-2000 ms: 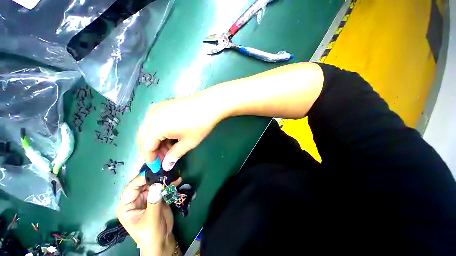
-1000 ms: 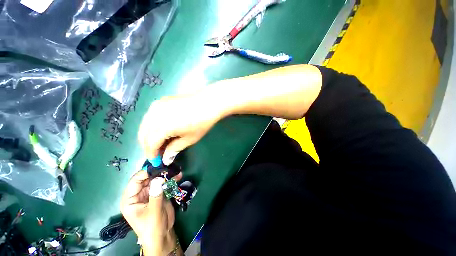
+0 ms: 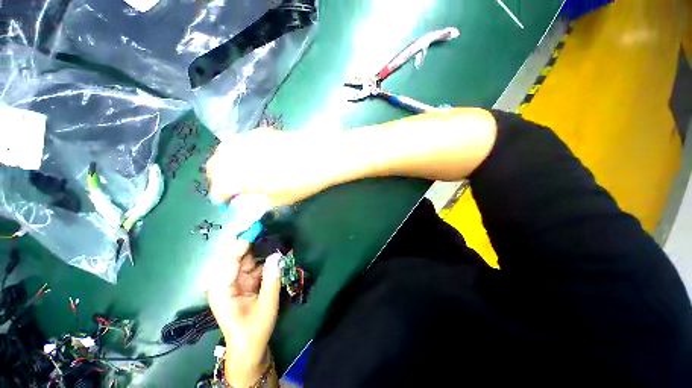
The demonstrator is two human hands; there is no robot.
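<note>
My left hand point(image 3: 244, 292), with a bracelet at the wrist, is shut on a small dark housing point(image 3: 269, 245) at lower centre. A green circuit board point(image 3: 289, 271) with thin coloured wires hangs by its thumb. A blue covering shows at a left fingertip. My right hand point(image 3: 246, 170) is just above and left of the housing, apart from it, near small black clips point(image 3: 184, 148). Glare washes out its back and the fingers are partly hidden, so I cannot tell whether it holds anything. A coiled black cable point(image 3: 190, 326) lies beside my left hand.
Red-and-blue cutters point(image 3: 373, 87) lie open on the green mat point(image 3: 463, 68), beyond my right forearm. Green-and-white cutters point(image 3: 125, 220) lie on clear plastic bags point(image 3: 83, 114) at left. Wired cable units point(image 3: 83, 345) are piled at lower left. A yellow floor point(image 3: 622, 98) lies beyond the bench edge.
My right hand has lifted off the housing and moved up towards the clips. My left hand has shifted slightly right with the housing and board. The bench view has also shifted to the right.
</note>
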